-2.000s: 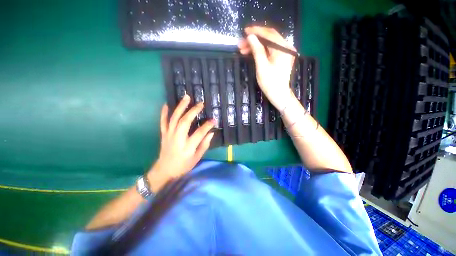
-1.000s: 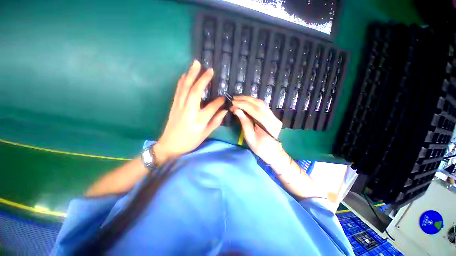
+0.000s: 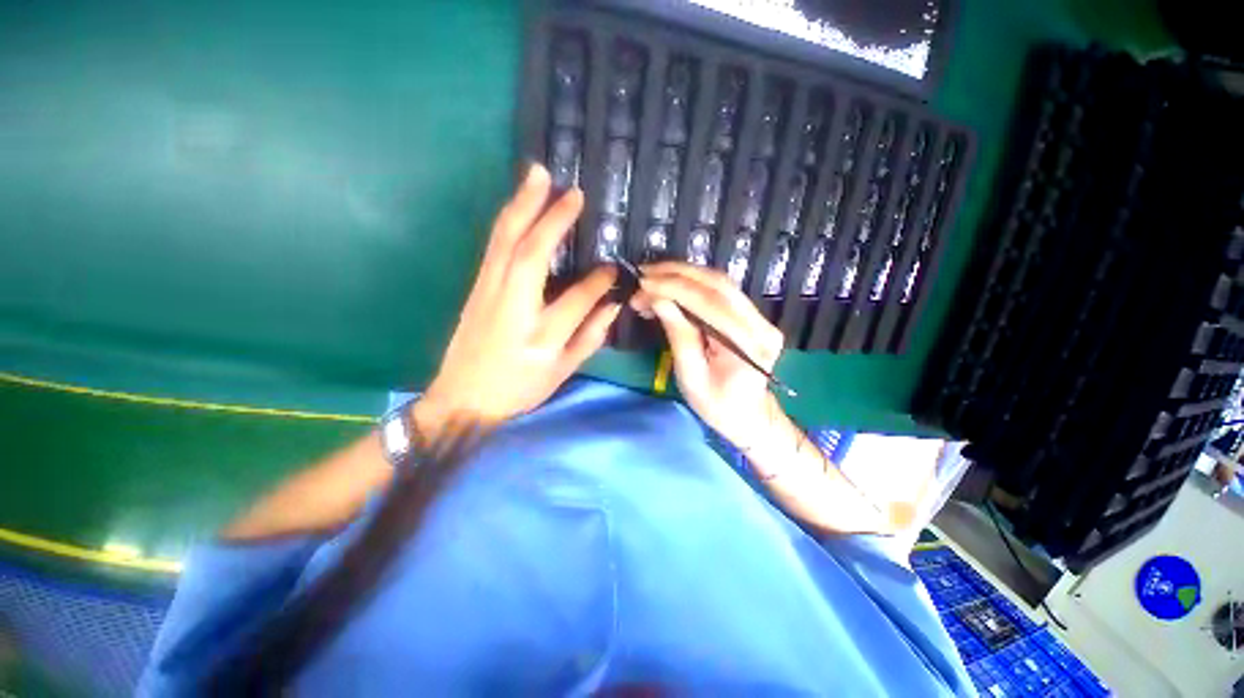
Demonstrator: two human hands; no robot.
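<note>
The black component tray (image 3: 832, 321) lies in front of me, with long ribbed columns holding clear, shiny workpieces (image 3: 707, 205). My left hand (image 3: 512, 314) rests over the tray's near left corner, fingers spread, with no object seen in it. My right hand (image 3: 716, 341) holds the thin dark tweezers (image 3: 744, 357) like a pen, near the tray's near edge. The tweezers' tip is at the lower end of the second column from the left, close to my left thumb. Whether a small part is in the tip cannot be told.
The flat parts tray (image 3: 873, 44) with white specks lies beyond. Tall stacked black trays (image 3: 1064, 273) stand at right. Yellow tape (image 3: 664, 371) is at the near edge. Papers (image 3: 894, 477), a blue crate (image 3: 989, 620) and a pale equipment box (image 3: 1160, 532) are lower right.
My right hand has come from the parts tray's near edge to the component tray's lower left. The view has shifted. Over the last second both hands stay nearly in place.
</note>
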